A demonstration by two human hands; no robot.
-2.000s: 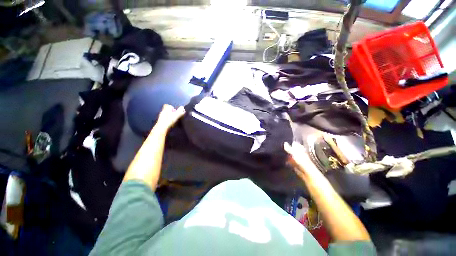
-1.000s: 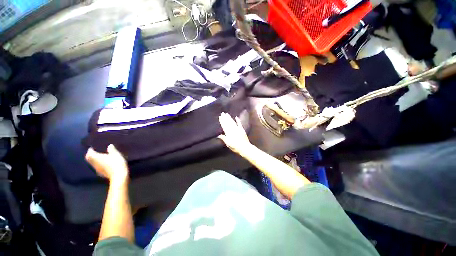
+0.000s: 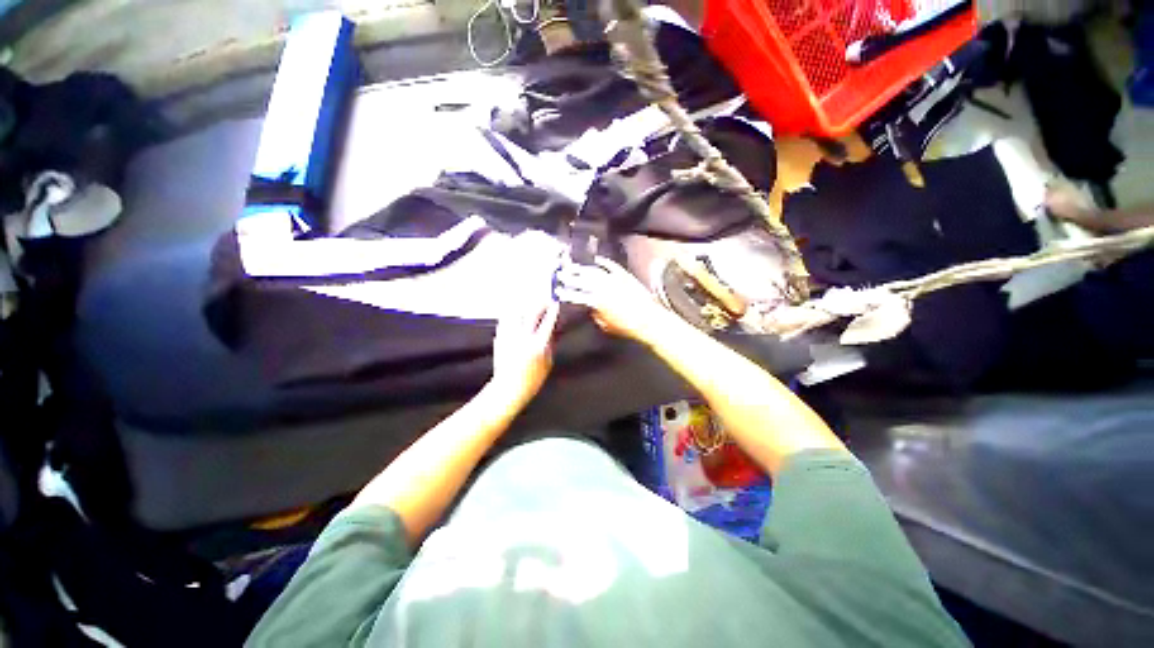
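Note:
The dark garment piece [image 3: 380,336] lies over the padded pressing board [image 3: 139,298], with a white strip [image 3: 367,257] and a wider pale area along its far side. My left hand [image 3: 521,348] and my right hand [image 3: 608,294] are close together at the right part of the garment, with fingertips on the cloth edge. The fingers look pinched on the cloth there. The steam iron [image 3: 696,294] rests at the right end of the board, just right of my right hand, untouched.
The pale steam hose [image 3: 974,272] runs right from the iron; a twisted cord [image 3: 690,127] comes down to it. A blue-and-white long box [image 3: 301,120] stands behind the board. A red basket [image 3: 823,76] is upper right, a blue crate [image 3: 734,517] below. A hand [image 3: 1076,209] shows far right.
My left hand has moved from the garment's left end to beside my right hand. More pale area of the garment now shows. The view had swung right earlier.

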